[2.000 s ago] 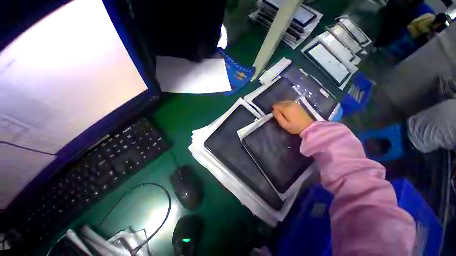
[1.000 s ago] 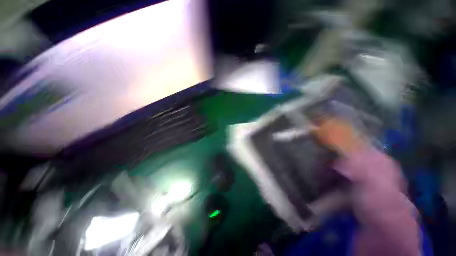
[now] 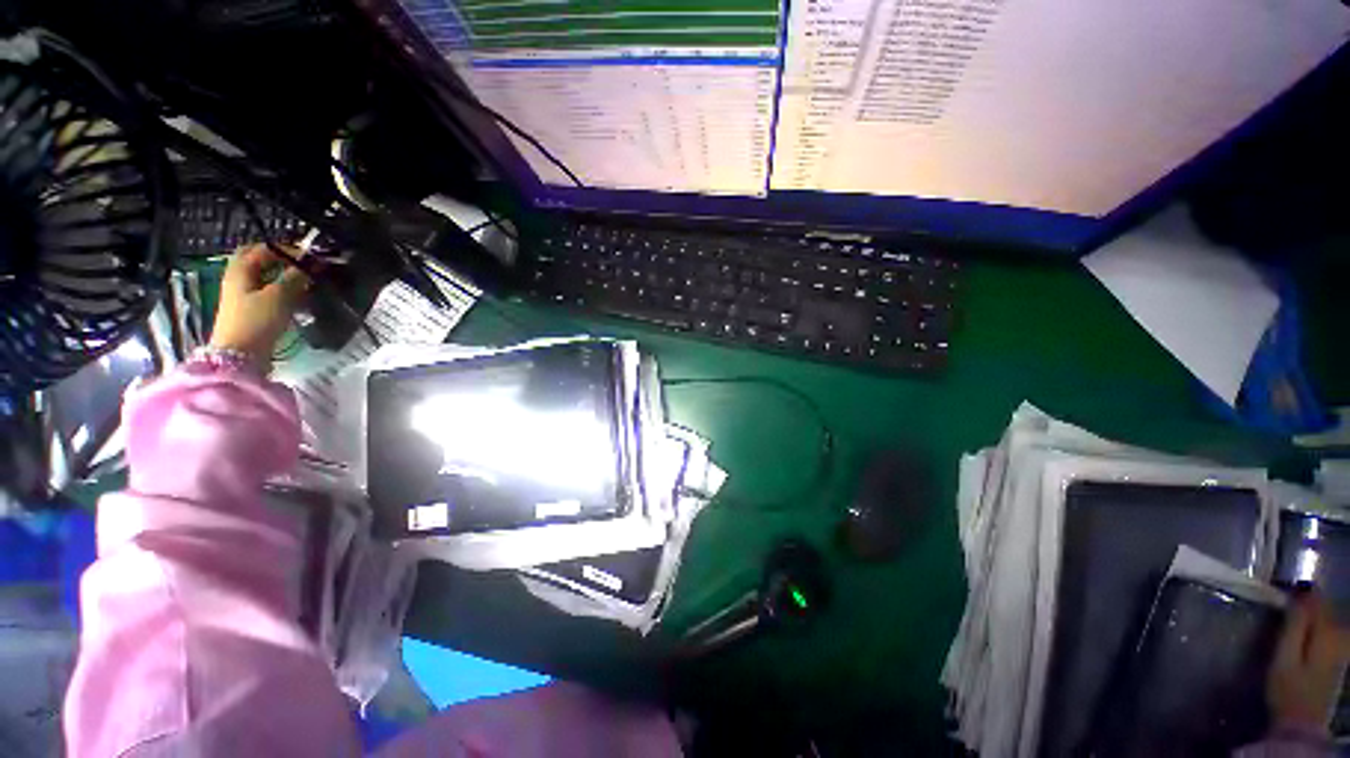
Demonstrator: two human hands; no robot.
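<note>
My left hand (image 3: 264,304) is at the upper left, fingertips together beside a small white piece among dark cables; whether it grips anything is unclear. My right hand (image 3: 1306,666) is at the right edge, partly cut off, with its fingers on the right edge of a dark tablet (image 3: 1207,659). That tablet lies slanted over a stack of dark tablets (image 3: 1162,541) with white sheets between them. Another tablet (image 3: 496,444), with bright glare and small white labels, lies on white sheets left of centre, on top of other tablets.
A monitor (image 3: 918,119) and keyboard (image 3: 755,296) are at the back. A mouse (image 3: 884,507) and a dark device with a green light (image 3: 795,585) sit mid-bench. A black fan (image 3: 67,215) stands at far left. A printed sheet (image 3: 393,333) lies near my left hand.
The view has swung left, bringing the fan, glare-lit tablet and my left hand into view. The right-hand stack now sits at the picture's right edge, with my right hand still there.
</note>
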